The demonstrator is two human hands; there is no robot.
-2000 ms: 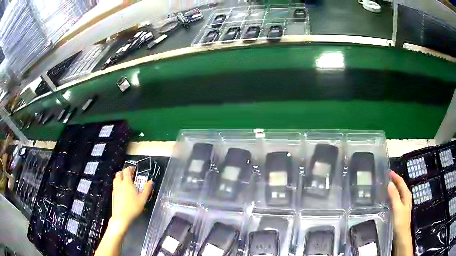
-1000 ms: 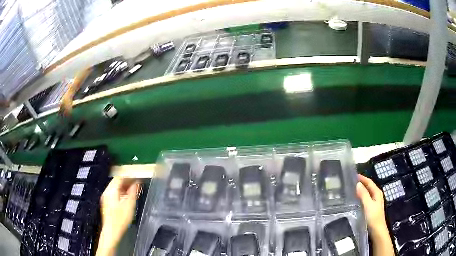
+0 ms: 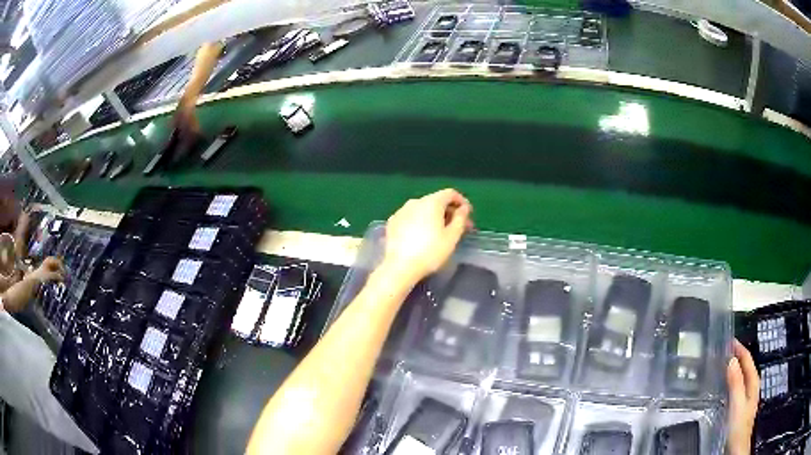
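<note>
A clear blister tray [image 3: 574, 258] lies in front of me, with black phone housings [image 3: 544, 327] in deep pockets in two rows; its near edge is cut off by the picture. My left hand [image 3: 425, 233] is over the tray's far left part, fingers curled; whether it holds anything is hidden. My forearm covers the left pockets. My right hand [image 3: 743, 400] is at the tray's right edge, partly cut off behind it, fingers along the side. Silver-white phone boards [image 3: 283, 307] lie side by side on the bench left of the tray.
A black blister tray [image 3: 160, 311] with pale keypads is on the left, another [image 3: 782, 355] at the right edge. The green conveyor [image 3: 533, 191] carries several dark pieces and a white one [image 3: 296, 117]. Another person's arm [image 3: 191, 93] reaches over it; another person's hand [image 3: 44, 271] is far left.
My left hand has moved from beside the tray up and right to over its far left part. Another person's arm reaches farther over the belt. The view has shifted.
</note>
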